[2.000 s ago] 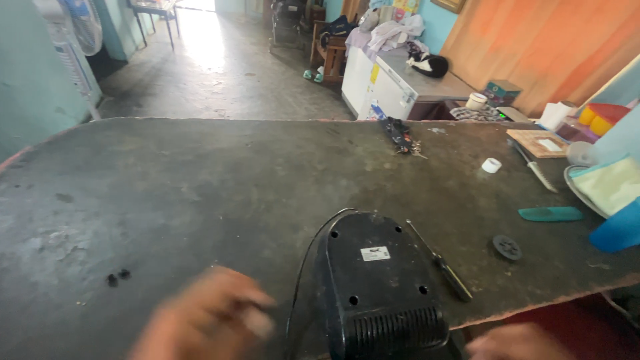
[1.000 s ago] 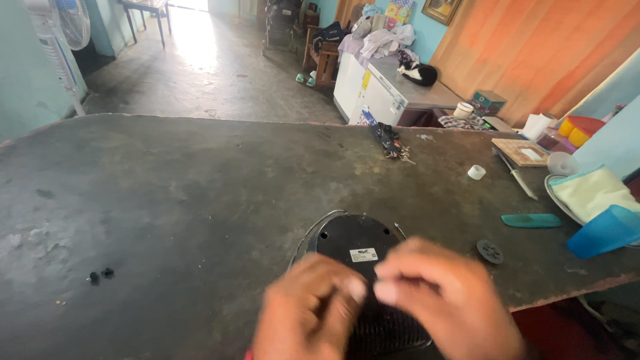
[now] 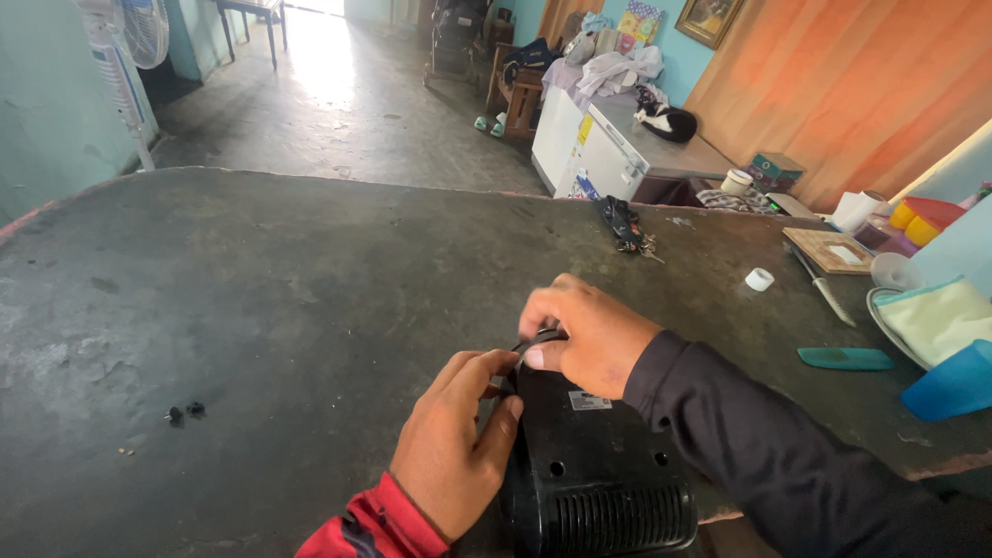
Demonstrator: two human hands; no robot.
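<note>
A black plastic appliance housing with vent slots, screw holes and a small label lies at the table's near edge. My left hand is at its upper left side, fingers and thumb on a black strip or cable along the housing's rim. My right hand reaches over the housing's far end and pinches the same black piece; its fingertips are partly hidden and slightly blurred. Two small black parts lie on the table at left.
Keys with a black pouch lie near the far edge. To the right are a white roll, a knife, a wooden board, a teal comb-like object, a blue cup and a plate with a cloth.
My hands were apart two seconds ago, then came together over the housing. Now both are at its far left rim, on the black strip or cable.
</note>
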